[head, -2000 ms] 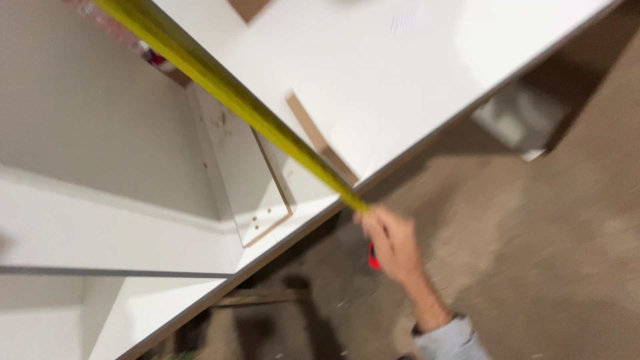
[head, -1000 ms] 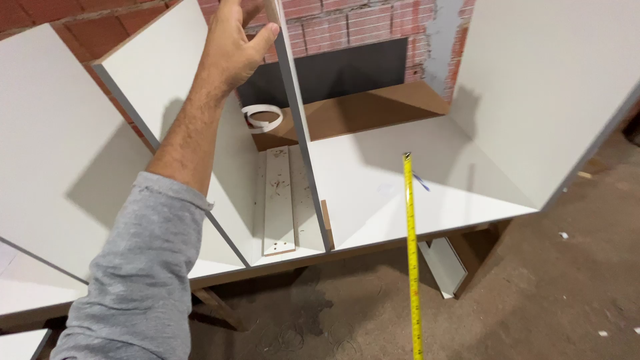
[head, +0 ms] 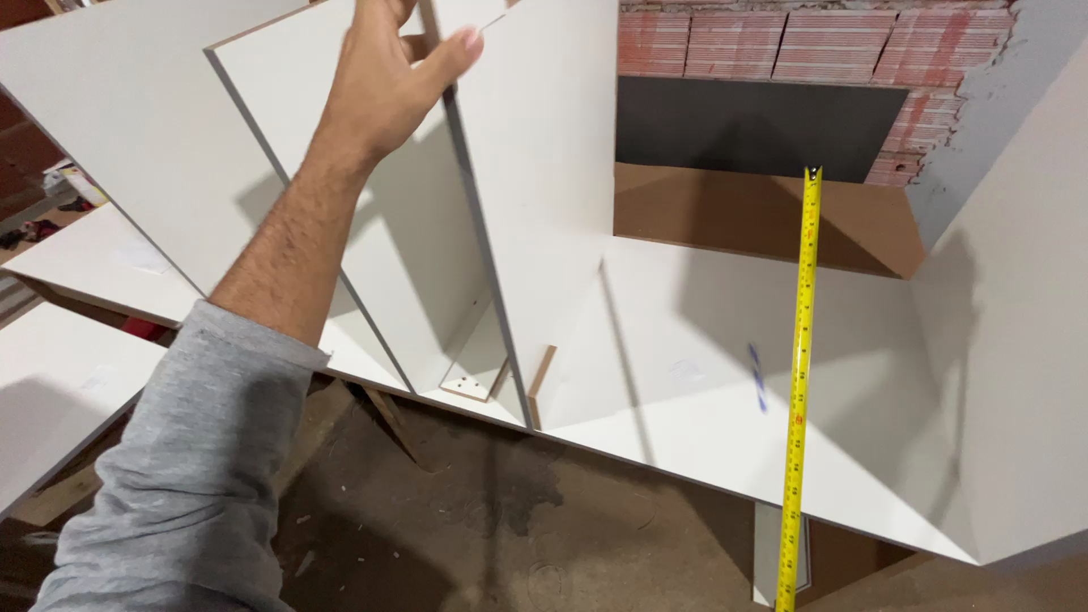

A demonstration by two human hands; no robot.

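At the top, my left hand [head: 395,81] grips the front edge of an upright white panel [head: 544,170], its thumb on the right face and part of its fingers cut off by the frame. A yellow tape measure blade [head: 799,374] extends up from the bottom edge, in front of the white base board [head: 697,365]. Its metal hook end appears in front of the brown board behind, touching nothing that I can make out. My right hand and the tape's case are out of view. A blue and white pen-like thing [head: 756,378] lies on the base board.
More upright white panels [head: 110,127] stand at left, and another [head: 1020,323] at right. A small drilled strip [head: 476,365] lies between panels. Behind are a brown board [head: 714,208], a dark panel [head: 748,123] and a brick wall [head: 739,42]. The concrete floor [head: 442,527] shows below.
My right hand, seen on the tape two seconds ago, is out of view. My left hand stays on the upright panel since one second ago. The tape's hook end now appears farther back, before the brown board.
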